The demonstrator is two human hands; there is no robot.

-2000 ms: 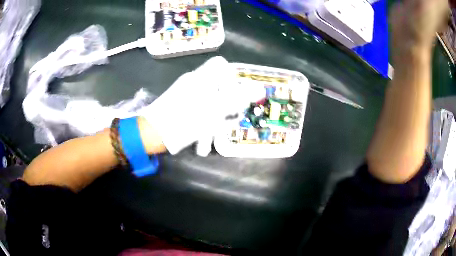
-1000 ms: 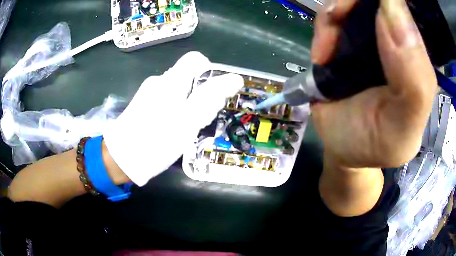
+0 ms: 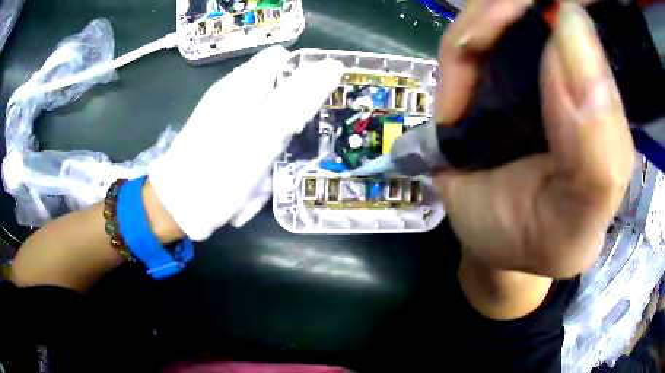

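An open white power strip housing (image 3: 357, 218) lies in front of me, its circuit board, wires and brass contact strips showing. My left hand (image 3: 240, 138), in a white glove, grips the housing's left side, fingers over its upper left part. My bare right hand (image 3: 539, 138) holds a bulky black hand tool (image 3: 503, 95) with an orange-red spot. Its tapered pale nozzle points left and down over the lower middle of the board, near a blue part. Whether the tip touches is unclear. My right hand and the tool hide the housing's right edge.
A second open housing (image 3: 240, 44) lies at the top left, with a white power cord (image 3: 146, 51) leaving its left side. Clear crumpled plastic bag (image 3: 55, 175) lies at the left. More white and clear plastic (image 3: 620, 291) is at the right edge.
Since two seconds ago, my right hand has come from the upper right with the black tool. Over the last second, its nozzle moved down across the board and the housing shifted slightly up.
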